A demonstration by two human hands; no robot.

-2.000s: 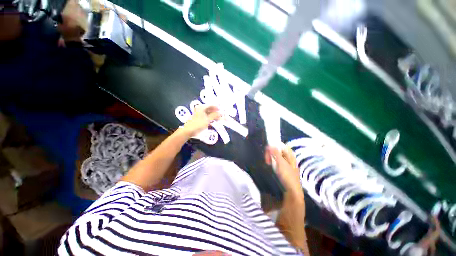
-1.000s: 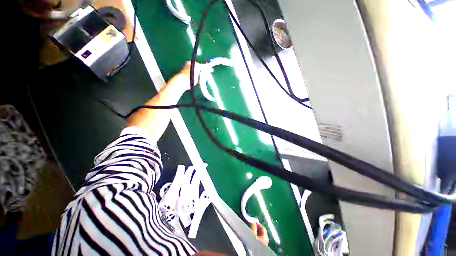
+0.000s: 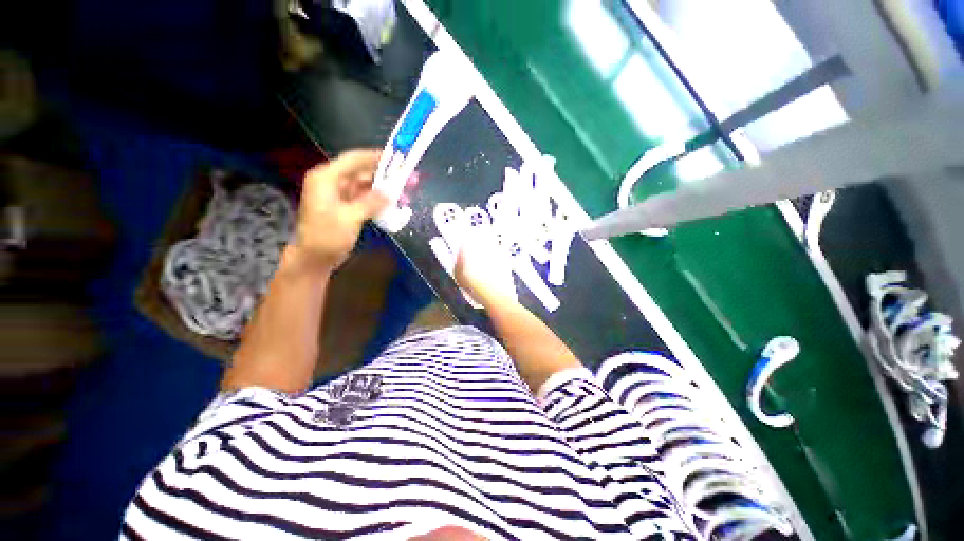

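My left hand holds the lower end of a white curved piece with a bright blue strip, raised at the near edge of the black bench. Its broad end points away from me. My right hand is at the near side of a loose pile of white straight covers, some with round ends bearing dark cross marks. Its fingers are washed out by glare, so whether they grip a cover is unclear.
Nested curved housings line the bench at right. Curved units lie on the green belt, one with blue. A grey upright crosses the view. A carton of white parts stands on the floor at left.
My left hand has come back from the belt and now holds the blue-striped piece over the bench. My right hand has moved from the belt to the cover pile. The view has shifted.
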